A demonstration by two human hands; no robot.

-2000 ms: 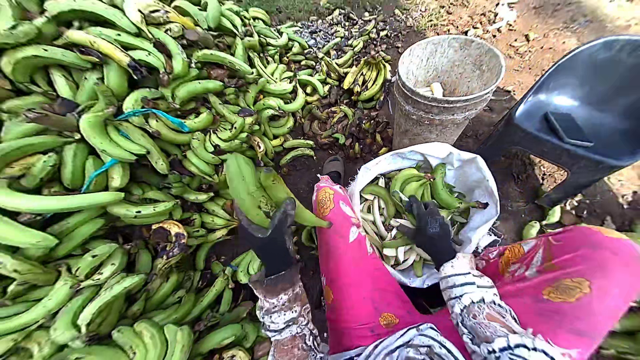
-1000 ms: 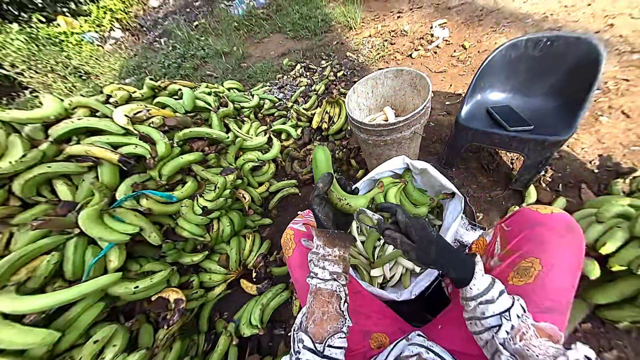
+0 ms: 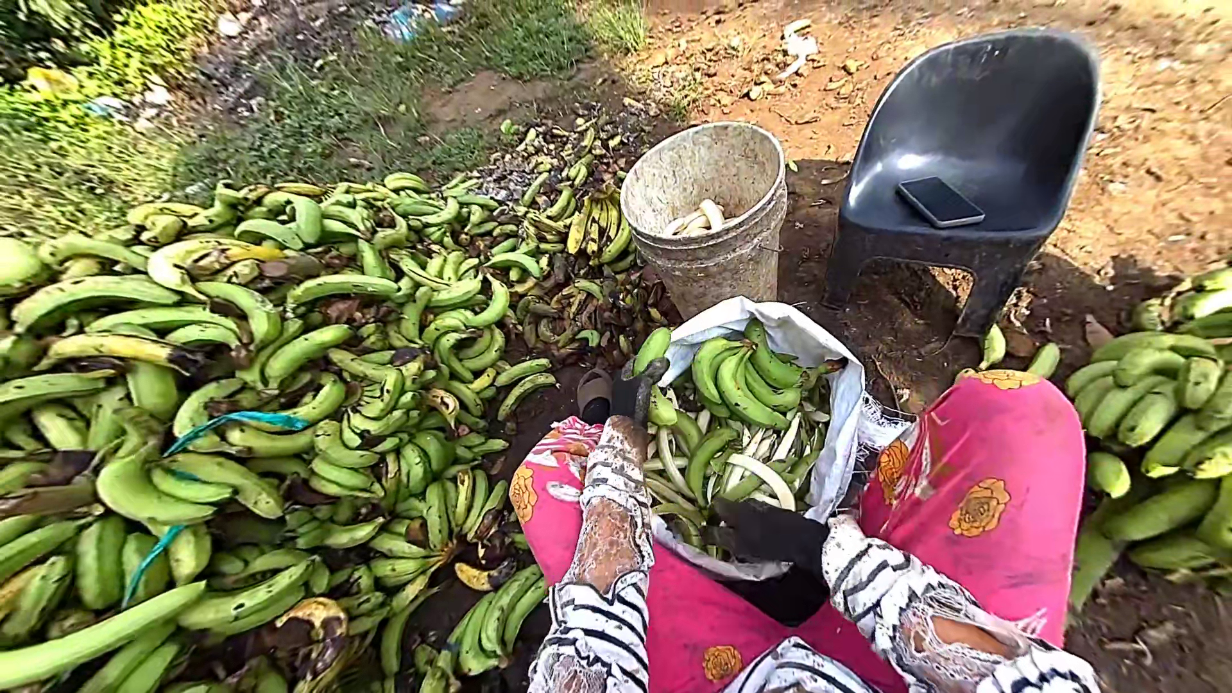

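Observation:
A white woven sack [image 3: 842, 423] stands between my knees, holding a bunch of green plantains [image 3: 746, 380] and many peel strips [image 3: 760, 476]. At its left rim my left hand [image 3: 630, 393], in a dark glove, is closed around a green plantain [image 3: 653, 351]. My right hand [image 3: 770, 534], also in a dark glove, is low over the near side of the sack opening, by the peels. Its fingertips are partly hidden, and whether it holds anything does not show.
A large heap of green plantains [image 3: 318, 356] spreads on the left. Beyond the sack stands a dirty bucket [image 3: 712, 221] with peeled pieces. A black plastic chair [image 3: 972, 125] bears a phone [image 3: 941, 202]. More green bunches [image 3: 1145, 395] lie at the right.
My left hand has come from over the left heap to the sack with green fruit. My right hand has moved down to the sack's near side since one second ago. The view has shifted.

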